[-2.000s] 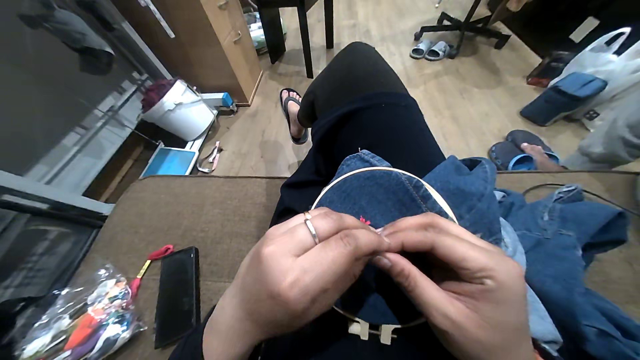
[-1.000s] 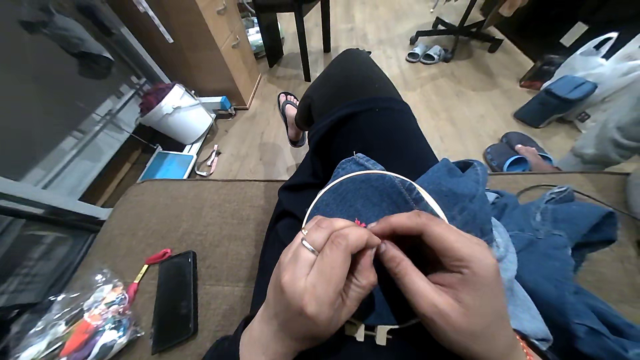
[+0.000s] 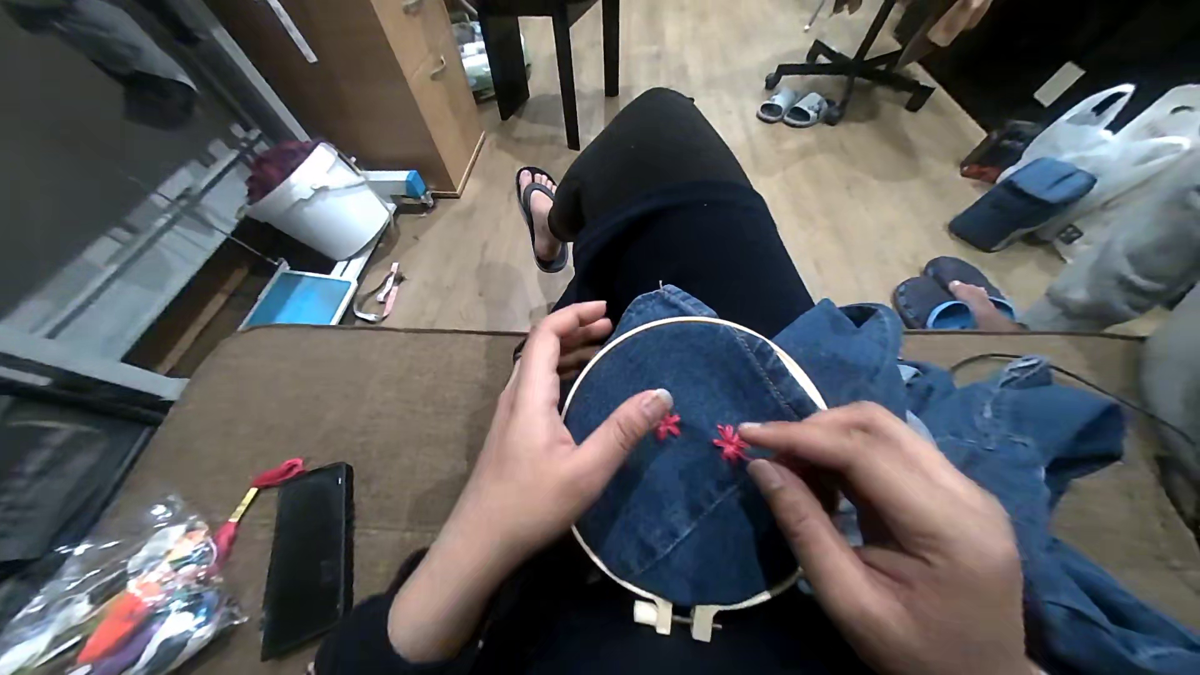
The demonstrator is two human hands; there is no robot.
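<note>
An embroidery hoop (image 3: 689,605) with its screw clamp toward me lies over my lap, stretching blue denim (image 3: 680,525) with two pink-red stitched flowers, a left one (image 3: 667,427) and a right one (image 3: 729,442). My left hand (image 3: 553,441) grips the hoop's left side, thumb on the denim by the left flower, fingers behind the rim. My right hand (image 3: 872,525) has its thumb and index fingertip close together at the right flower; whether a needle or thread is between them cannot be told. The rest of the denim garment (image 3: 994,450) spreads to the right.
On the brown sofa seat (image 3: 403,403) at left lie a black phone (image 3: 307,561), a red thread skein (image 3: 242,506) and a clear plastic bag of coloured threads (image 3: 141,600). A black cable (image 3: 1059,367) runs at right, near another person's foot in a slipper (image 3: 975,298).
My hands were together over the hoop, fingertips meeting; now they are apart. The left hand has moved to the hoop's left side, and both flowers show.
</note>
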